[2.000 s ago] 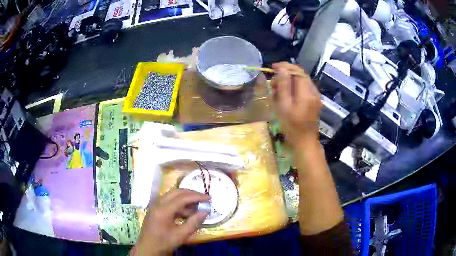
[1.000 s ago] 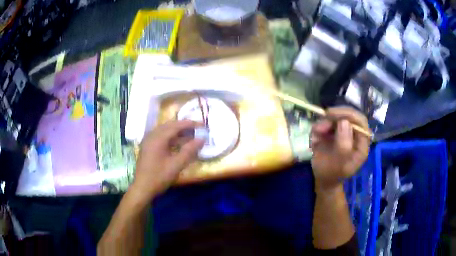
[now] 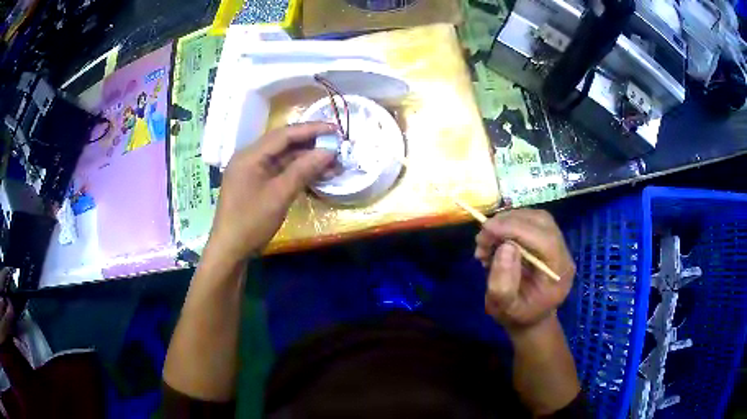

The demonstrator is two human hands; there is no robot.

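The white round housing [image 3: 373, 159] lies on the yellow-orange pad [image 3: 442, 114], with dark red lead wires [image 3: 337, 96] rising from it. A white bracket or frame [image 3: 233, 98] lies behind and left of it. My left hand [image 3: 274, 180] pinches a small pale fitting [image 3: 328, 144] between thumb and fingers at the housing's centre. My right hand [image 3: 524, 266] holds a thin pale wooden stick [image 3: 536, 263] near the pad's front right corner, its tip pointing up and left, apart from the housing.
A yellow screw tray [image 3: 255, 14] and brown board [image 3: 377, 18] are at the top edge. Grey metallic units [image 3: 610, 82] stand at back right. A blue crate [image 3: 647, 245] with white parts is at lower right. A pink princess sheet [image 3: 123, 164] lies left. Part of a person shows at lower left.
The view has tilted down, so the round tub has left the picture. My right hand has come back from the tub to the pad's front right with the stick. My left hand stays at the fitting.
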